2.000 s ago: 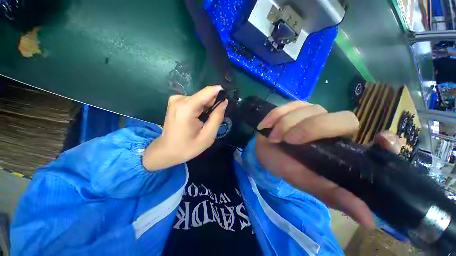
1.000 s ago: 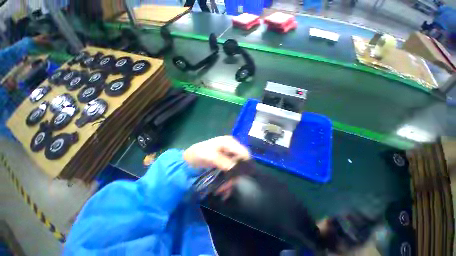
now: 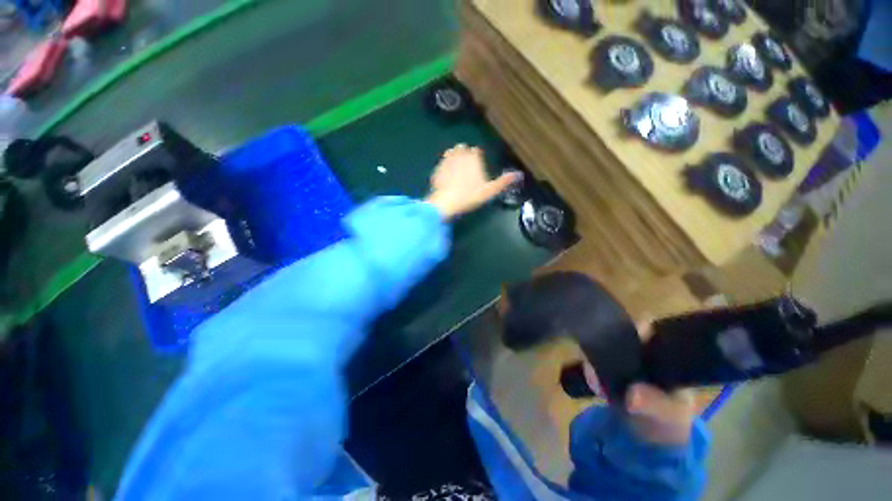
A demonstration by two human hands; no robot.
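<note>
My left hand [image 3: 462, 181] is over the green bench with its fingers apart. One finger reaches the small black disc unit [image 3: 512, 190]; I cannot tell whether it touches. Another disc unit [image 3: 546, 220] lies beside it at the bench edge. My right hand [image 3: 665, 413], partly hidden, is at the lower right, off the bench. It is closed on the black electric screwdriver [image 3: 732, 344], which lies sideways with its cable running right. A curved black arm [image 3: 585, 311] is in the same hand and sticks out to the left, blurred.
The silver screw feeder [image 3: 186, 235] stands in the blue tray [image 3: 293, 196] at the left. Brown cardboard sheets [image 3: 587, 166] are stacked at the right, with rows of disc units on top. Another disc unit [image 3: 448, 100] lies on the bench by the stack.
The view has turned toward the right-hand cardboard stack. My left hand has left the work at the screwdriver and moved to the discs. The screwdriver and black arm are now off the bench.
</note>
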